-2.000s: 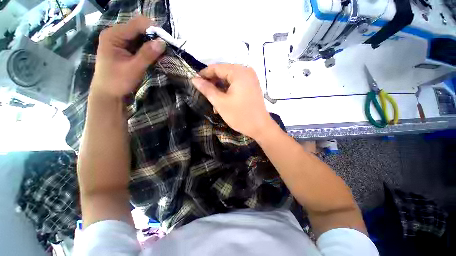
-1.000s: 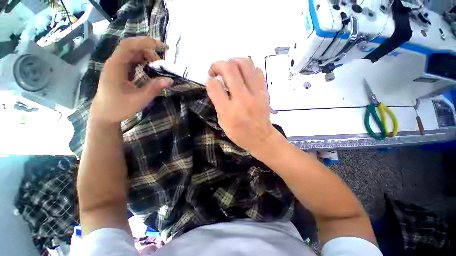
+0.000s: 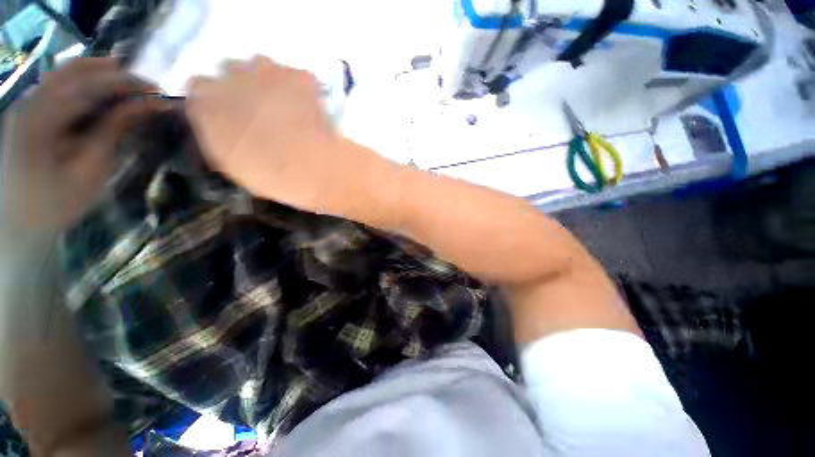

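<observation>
A dark plaid garment [image 3: 197,294] with cream check lies bunched over my lap and the front of the table. Its white inside shows beyond my hands at the upper left. My left hand [image 3: 76,134] is at the left edge of the view, strongly blurred, at the garment's upper edge; its grip cannot be made out. My right hand [image 3: 259,125] lies beside it with fingers curled over the same edge, its fingertips hidden in blur and cloth.
A white sewing machine head [image 3: 572,54] with a blue stripe stands at upper right. Scissors [image 3: 594,161] with green and yellow handles and a small brown-handled tool [image 3: 660,156] lie on the white table [image 3: 500,170]. Dark plaid cloth [image 3: 684,312] lies low at right.
The view has swung, so machine and scissors appear further left. Both hands have moved toward the left side of the picture, and the left hand has become blurred.
</observation>
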